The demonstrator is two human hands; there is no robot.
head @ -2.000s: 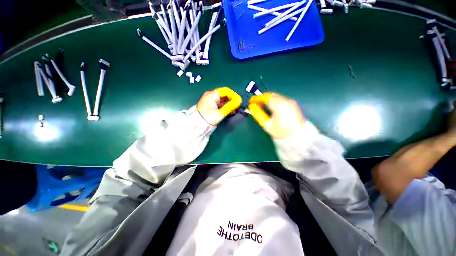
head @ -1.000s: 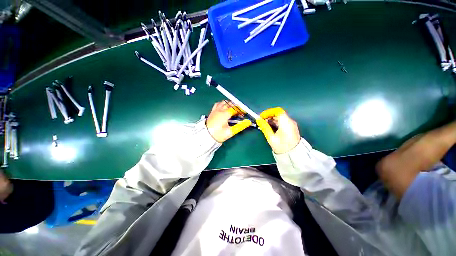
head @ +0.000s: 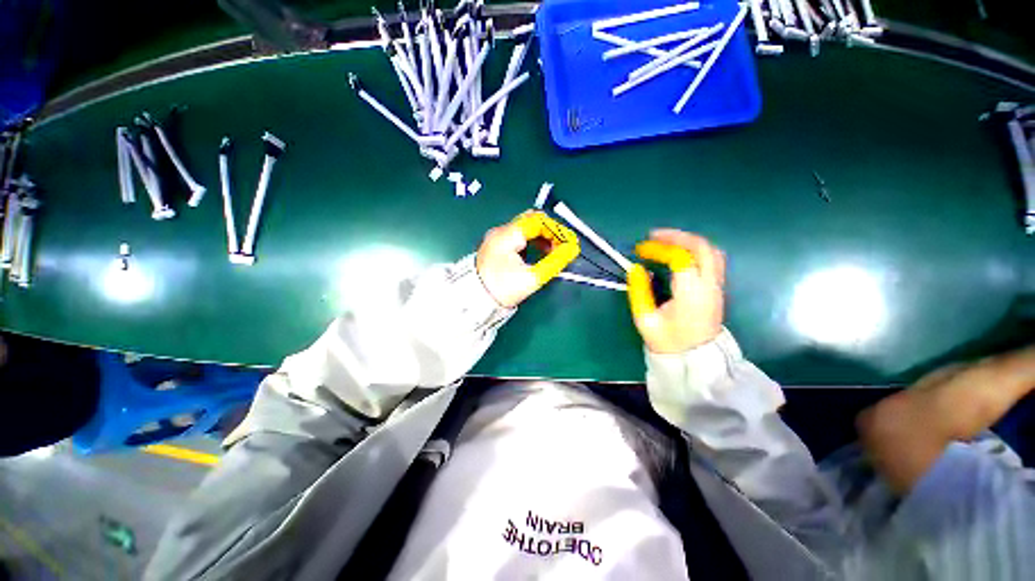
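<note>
A cable harness (head: 595, 236) with white strips and thin dark wires lies between my hands, above the green bench. My left hand (head: 524, 259), with yellow finger cots, pinches its dark wires; a small white end sticks up just above the fingers. My right hand (head: 679, 289), also in yellow cots, is at the right end of the white strips, thumb and finger curled. Whether its fingertips grip the strip is too small to tell. Small loose connector housings (head: 457, 182) lie below the central harness bundle (head: 448, 85).
A blue parts tray (head: 649, 131) holds white cables at the back. More harnesses lie at left (head: 246, 210), far left (head: 19, 227), back right (head: 811, 20) and far right (head: 1025, 165). Thin dark wires (head: 822, 187) lie at right. Another person's arm (head: 948, 409) is at lower right.
The long white strip has swung lower between my hands. My right hand has moved right, away from my left, and its fingers are raised. The whole view has shifted.
</note>
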